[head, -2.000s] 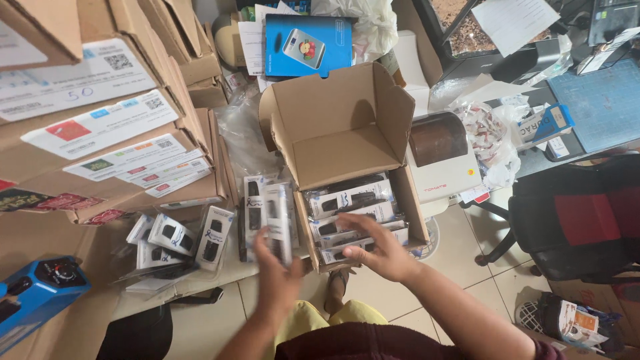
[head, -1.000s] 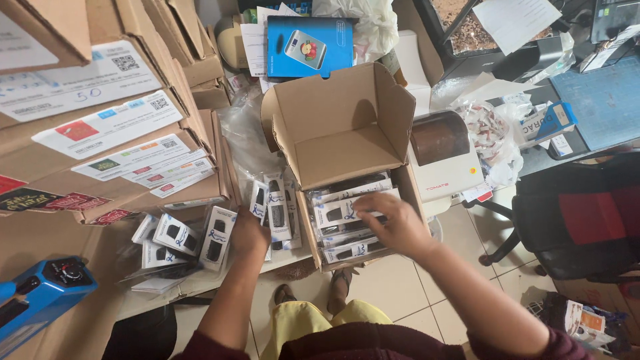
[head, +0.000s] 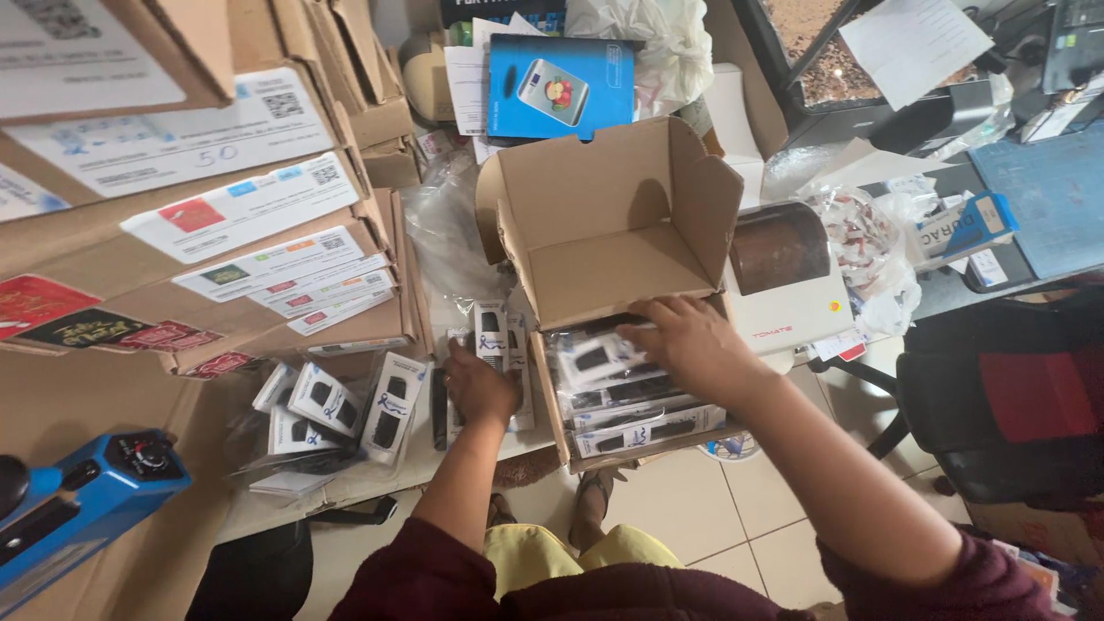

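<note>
An open cardboard box [head: 604, 267] holds rows of flat, clear-wrapped packages with black items on white cards. My right hand [head: 690, 349] is over its right side, the fingertips at a blurred, tilted package [head: 599, 358]; whether they grip it is unclear. My left hand [head: 483, 384] lies on a small group of similar packages [head: 490, 332] left of the box, fingers partly hidden, so I cannot tell whether it holds one. Farther left, more wrapped packages [head: 392, 405] lie in a loose pile at the table edge.
Stacked cardboard boxes [head: 259, 207] with labels rise at the left, above a blue device [head: 95, 500]. Behind the open box are a blue printed box [head: 561, 86] and plastic bags. A white label printer [head: 789, 285] stands at its right, and a black and red chair [head: 1018, 388] farther right.
My left hand has moved from the left edge of the package group onto its middle. My right hand is still at the open box, where a package now shows tilted and blurred by its fingers.
</note>
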